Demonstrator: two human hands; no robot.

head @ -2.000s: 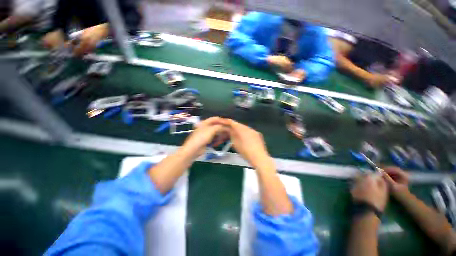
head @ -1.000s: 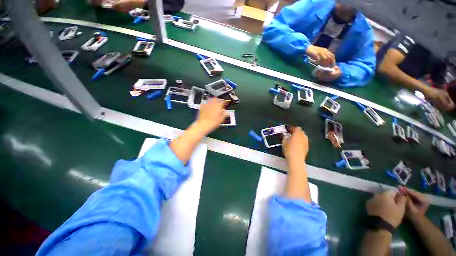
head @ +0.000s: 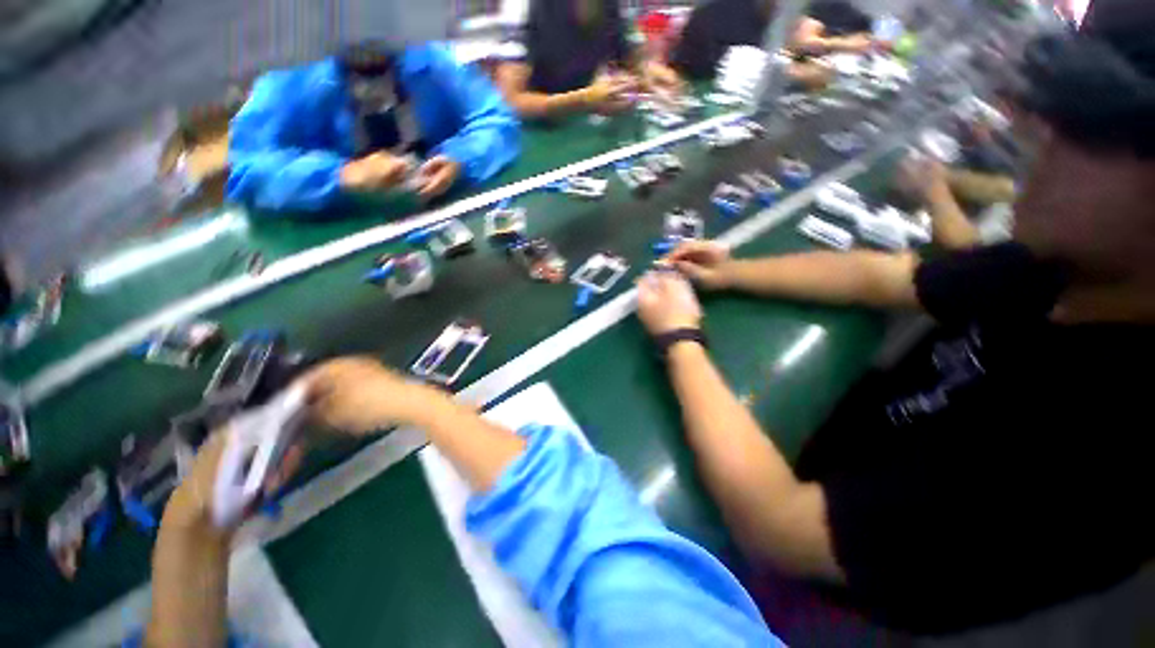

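A white rectangular housing (head: 246, 458) is held tilted at the lower left, blurred by motion. My left hand (head: 203, 487) is behind and below it, its fingers mostly hidden by the housing, and grips it. My right hand (head: 342, 395) is at the housing's upper right end with its fingertips close together; whether it grips the housing or a small part there cannot be told. Another white housing with a large window (head: 450, 353) lies on the belt just right of my right hand.
Part-assembled units with blue cylinders (head: 405, 275) lie along the dark green belt between pale rails (head: 557, 339). White mats (head: 538, 411) lie under my forearms. A person in black (head: 963, 430) sits close at the right, arms at the rail. A person in blue (head: 469, 108) sits opposite.
The view has swung to the right. My hands were apart over the belt, each at units; now they are together at the left with a white housing raised in them.
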